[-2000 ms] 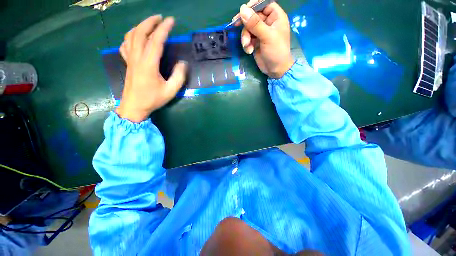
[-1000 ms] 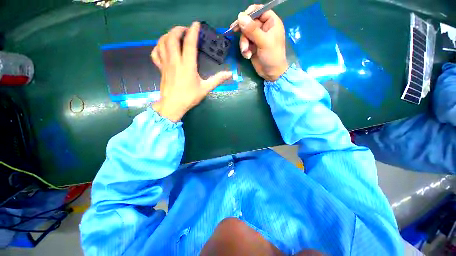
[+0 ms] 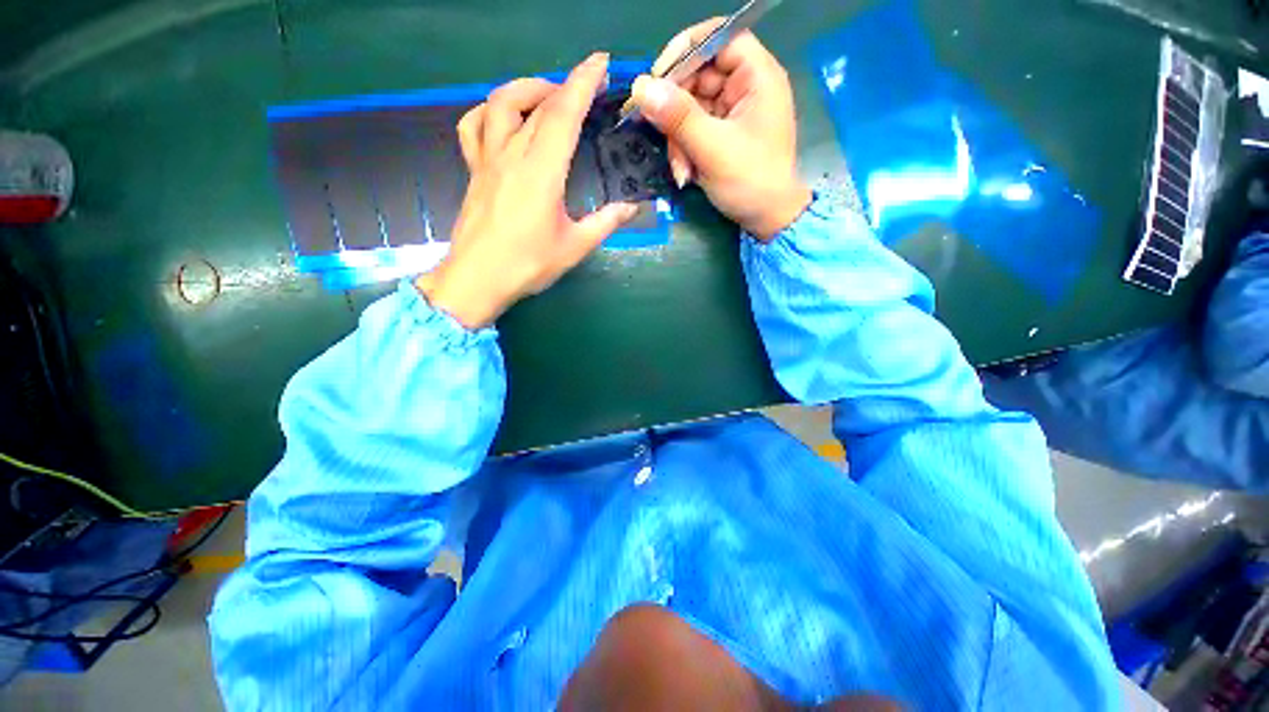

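A black plastic housing [image 3: 633, 164] lies over the right end of the dark adhesive strips [image 3: 365, 174], which sit on blue backing film [image 3: 365, 262]. My left hand [image 3: 529, 195] holds the housing from its left side, fingers at the top and thumb at the lower edge. My right hand [image 3: 731, 132] holds metal tweezers [image 3: 713, 45] like a pen, with the tips on the housing's upper part. My right fingers hide part of the housing's right side. Whether a small piece is between the tips is too small to tell.
Shiny loose blue film [image 3: 946, 160] lies to the right. A black-and-white strip sheet [image 3: 1169, 174] is at the far right, near another person's blue sleeve [image 3: 1141, 410]. A red-and-white can [image 3: 31, 181] and a rubber band [image 3: 198, 281] are at the left. Cables show lower left.
My left hand has moved right and taken hold of the housing, which was lying on the strips and has been turned. The tweezer tips have come down and left onto it.
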